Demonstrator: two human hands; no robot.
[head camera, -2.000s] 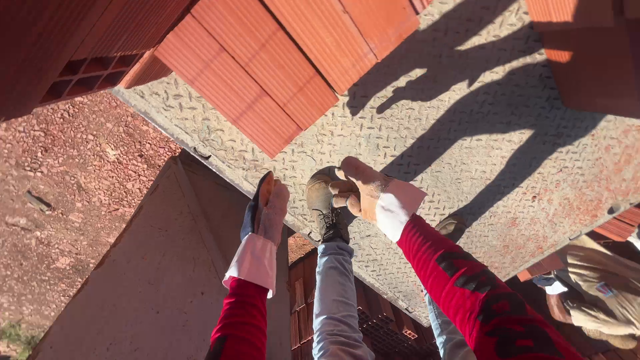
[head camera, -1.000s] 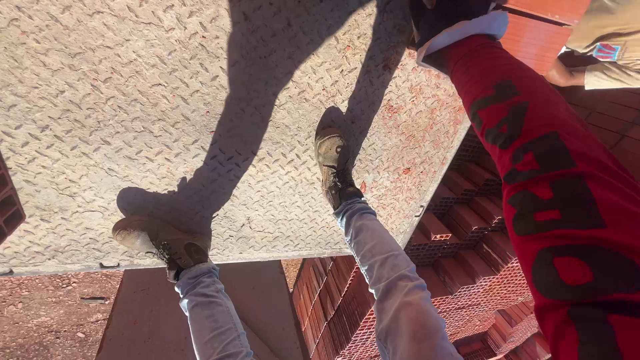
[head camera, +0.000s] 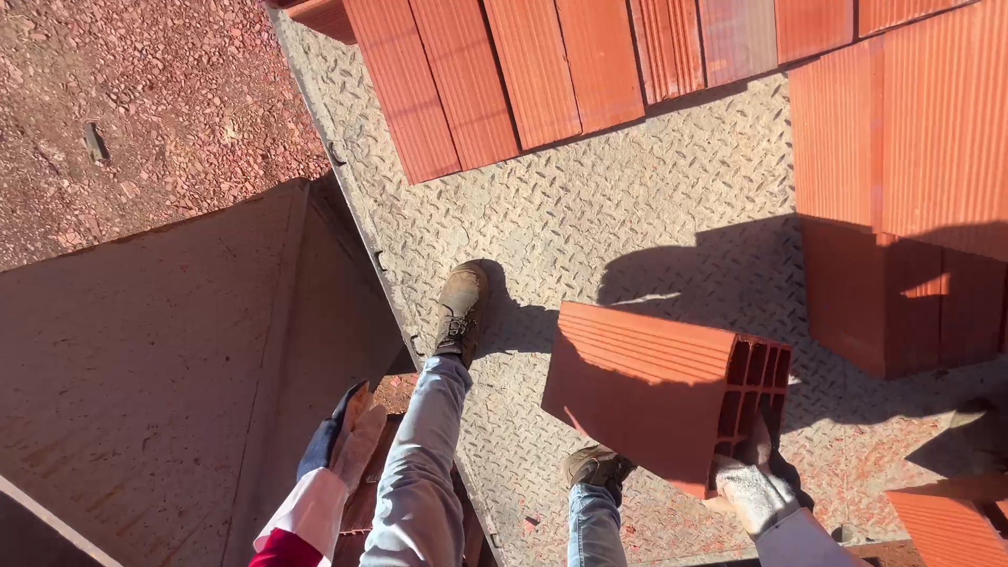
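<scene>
My right hand (head camera: 760, 484), in a pale work glove, grips the open-celled end of a hollow clay brick (head camera: 646, 390). The brick is tilted above the metal tread-plate floor, its ribbed side up and its cells facing right; the fingertips are hidden in and behind the cells. Low at the left, my left hand (head camera: 346, 437) wears a glove with a dark blue back and has nothing in it. Its fingers are extended, beside my jeans leg and away from the brick.
Rows of clay bricks (head camera: 543, 71) line the top of the tread plate (head camera: 520, 220). Another brick stack (head camera: 906, 157) stands at the right, more bricks (head camera: 949, 520) at lower right. The plate's left edge drops off beside a grey metal panel (head camera: 150, 346) and rubble ground (head camera: 157, 118).
A hollow brick is now in my right hand, which looked empty two seconds ago. My left hand, out of sight one second ago, is back in view. The view has swung strongly.
</scene>
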